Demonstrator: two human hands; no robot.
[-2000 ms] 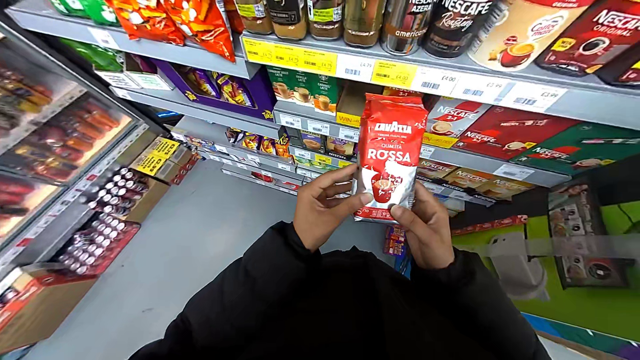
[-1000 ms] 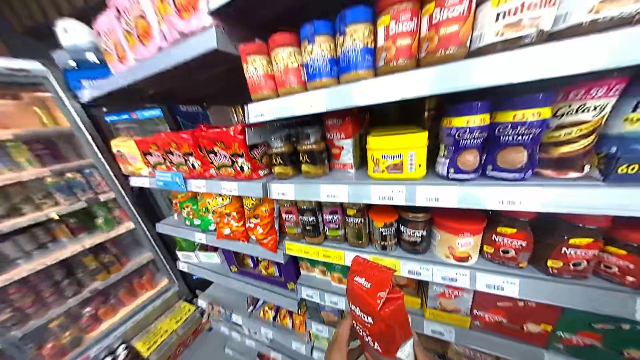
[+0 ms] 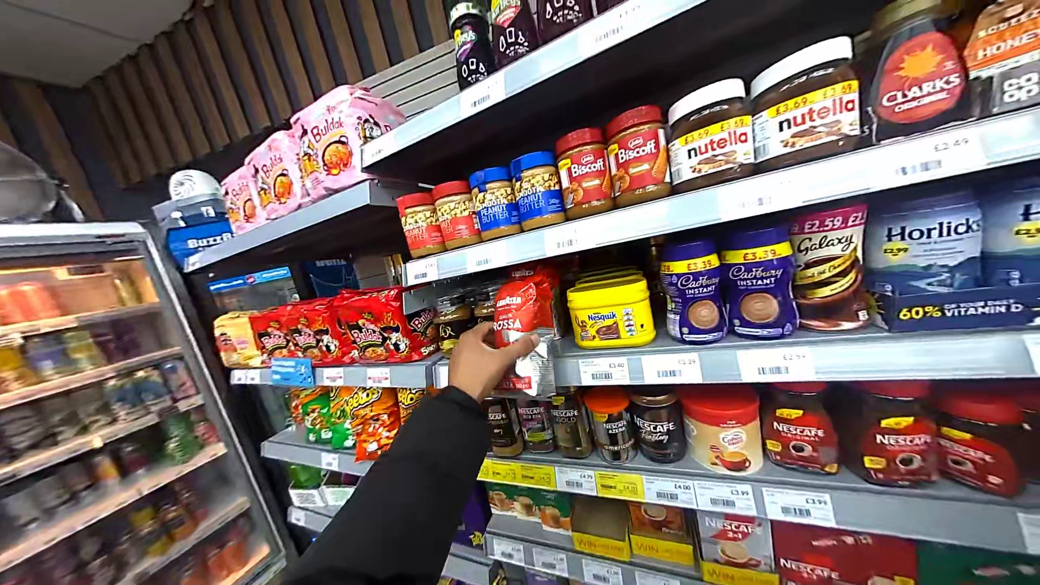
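My left hand (image 3: 485,357) reaches up from the bottom of the head view in a black sleeve. It grips the left side of a red and silver Lavazza Rossa coffee packet (image 3: 517,313), thumb across its front. The packet is roughly upright at the front edge of the middle shelf, its lower part overlapping the shelf edge; whether it rests on the shelf I cannot tell. Another red packet (image 3: 548,294) shows partly behind it. Dark-lidded coffee jars (image 3: 452,313) stand to its left, and a yellow Nesquik tub (image 3: 611,313) to its right. My right hand is out of view.
Peanut butter jars (image 3: 497,203) line the shelf above. Nescafé jars (image 3: 658,426) stand on the shelf below. Red Buldak noodle packs (image 3: 370,325) sit on the adjoining shelf at left. A glass-fronted refrigerated cabinet (image 3: 106,382) stands at the far left.
The view has risen from the lower shelves. The coffee packet, held in both hands at first, is now in my left hand at the middle shelf. My right hand has left the view.
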